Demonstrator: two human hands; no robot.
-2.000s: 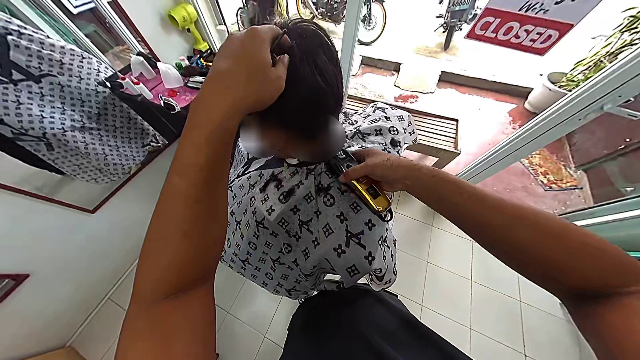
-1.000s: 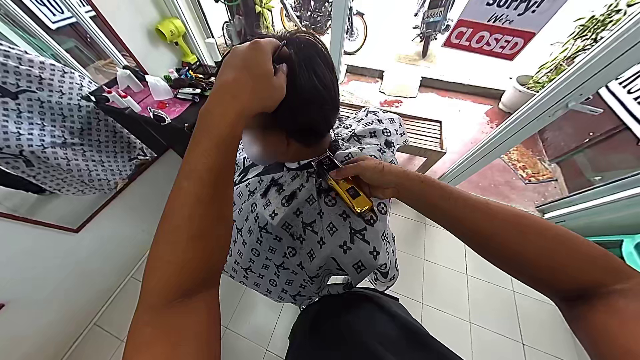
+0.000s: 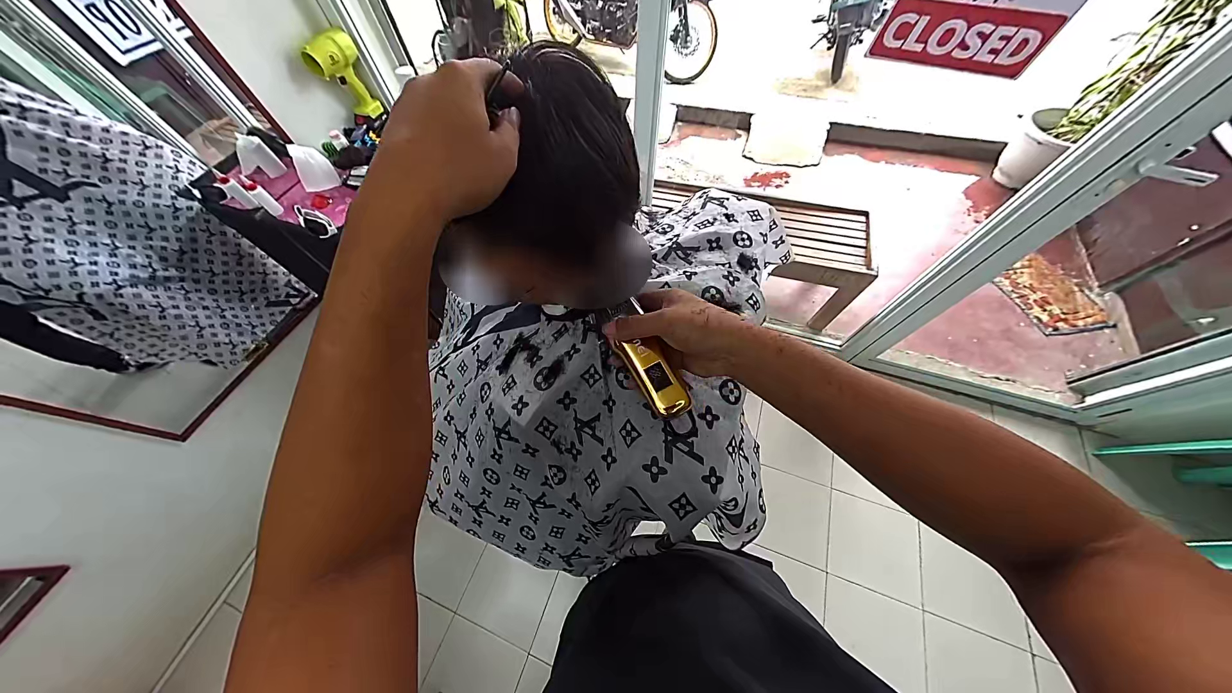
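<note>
A seated person with dark hair [image 3: 577, 154] wears a black-and-white patterned barber cape [image 3: 577, 443], with loose hair clippings lying on it. My left hand [image 3: 457, 135] is at the side of the head, its fingers closed on a thin dark tool [image 3: 498, 87], perhaps a comb; much of it is hidden. My right hand [image 3: 688, 332] grips a gold hair clipper [image 3: 654, 375], whose blade end is close to the nape, just above the cape's collar. Which parts of the blade touch hair I cannot tell.
At the left, a wall mirror [image 3: 183, 423] reflects the cape. Beside it, a counter [image 3: 279, 231] bears white bottles [image 3: 313, 168] and sunglasses [image 3: 316, 222]; a yellow-green hair dryer [image 3: 342, 67] hangs behind. A slatted bench [image 3: 818, 231] stands by the glass door.
The clipper has stayed in my right hand near the nape, with its angle slightly changed. My left hand remains at the side of the head.
</note>
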